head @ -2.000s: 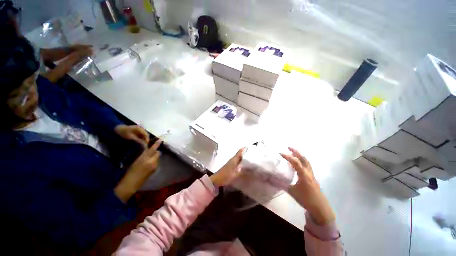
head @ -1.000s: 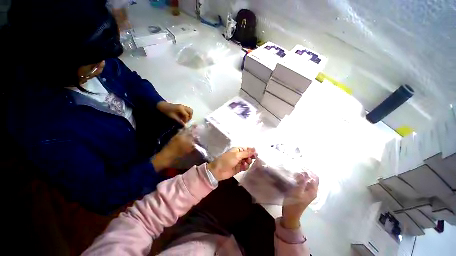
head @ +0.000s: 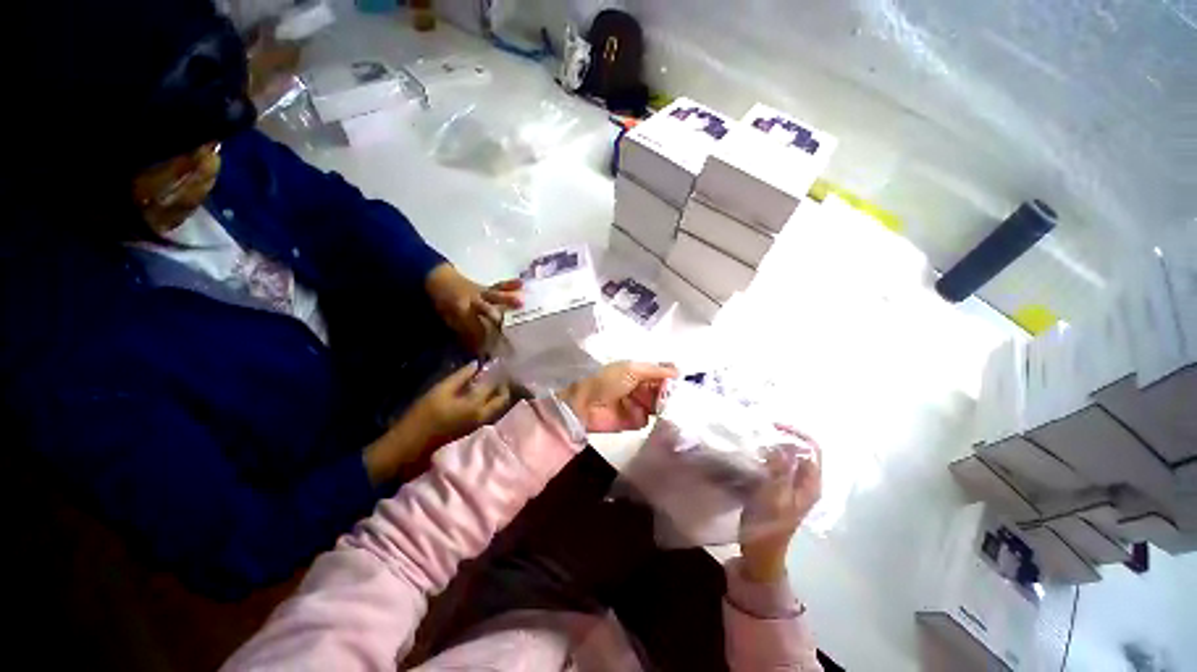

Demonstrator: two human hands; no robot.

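A white product box (head: 698, 488) with a dark print on its far top sits in a loose clear plastic bag at the bench's front edge, partly washed out by glare. My left hand (head: 622, 397) pinches the bag film at the box's upper left corner. My right hand (head: 784, 488) holds the right side of the bagged box, fingers bent over the film. Both sleeves are pink.
A person in dark blue (head: 302, 289) at left handles another product box (head: 549, 299). Stacked boxes (head: 748, 171) stand behind; a large stack (head: 1103, 440) and one box (head: 987, 591) are at right. A dark cylinder (head: 998, 250) and a black bag (head: 614, 63) lie at the back.
The neighbour's hands now hold a box raised beside another one. My left hand still pinches film and my right hand stays on the box's right side. A box shows at lower right, out of view two seconds ago.
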